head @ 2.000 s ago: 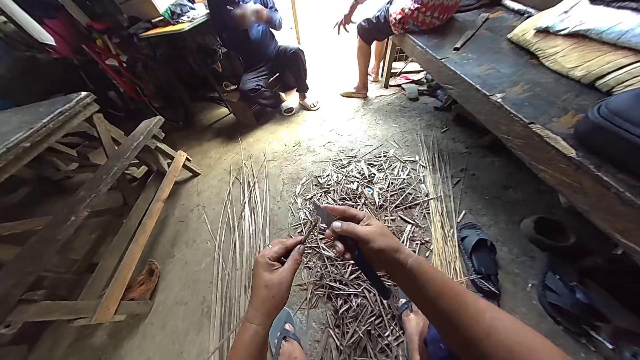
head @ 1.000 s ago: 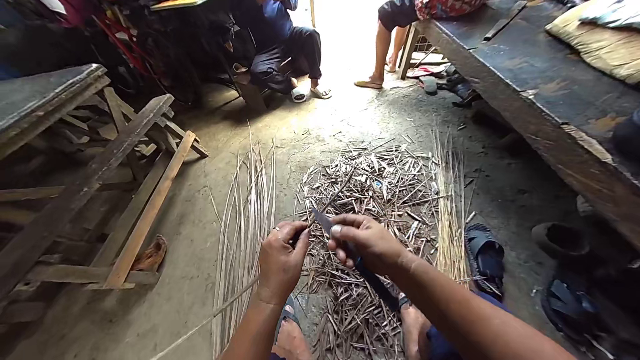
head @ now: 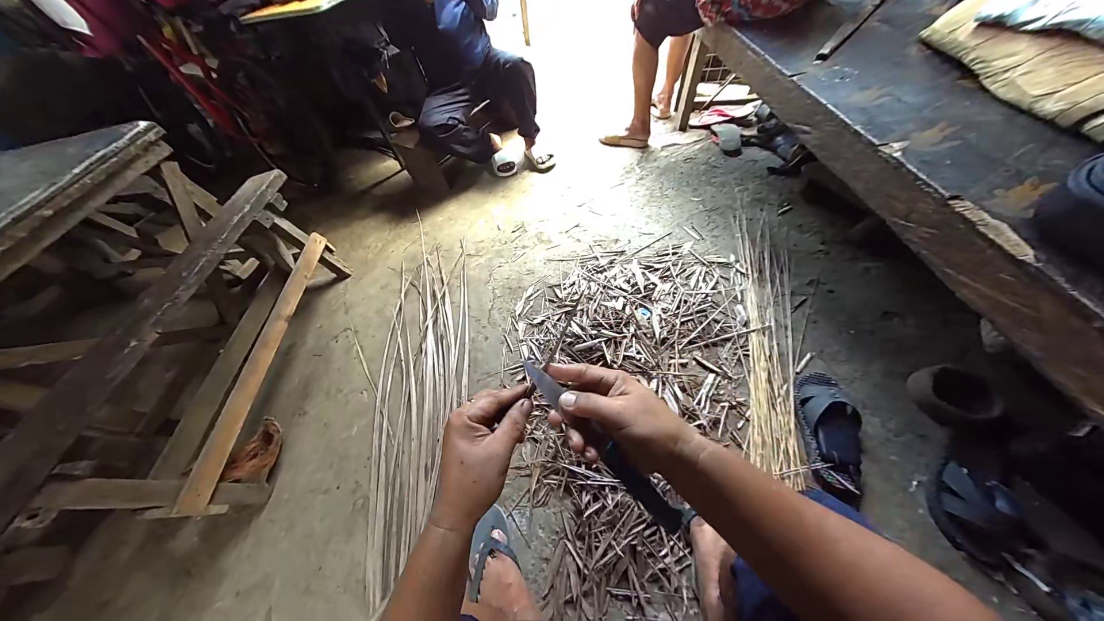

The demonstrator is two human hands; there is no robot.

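My left hand (head: pixel 483 444) pinches a thin plant strip (head: pixel 562 335) that slants up and away over the heap. Around a knife (head: pixel 545 385) my right hand (head: pixel 623 410) is closed; the blade's tip points up and left, close by my left fingertips, and its long dark handle runs back under my right wrist. Below both hands a heap of short dry cut pieces (head: pixel 647 319) covers the floor. Long dry strips (head: pixel 418 345) lie on the floor left of the heap. On its right lies a bundle of thin pale stalks (head: pixel 770 379).
Wooden trestles and a table (head: pixel 78 185) stand at the left. Along the right runs a low platform (head: pixel 914 129) with a folded quilt (head: pixel 1018 65). Sandals (head: pixel 830 431) lie beside the stalks. A seated person (head: pixel 474 95) and another person's legs (head: pixel 649 82) are ahead.
The long strip that trailed below my left hand a second ago no longer shows there. Both hands stay close together, with the knife still in my right hand.
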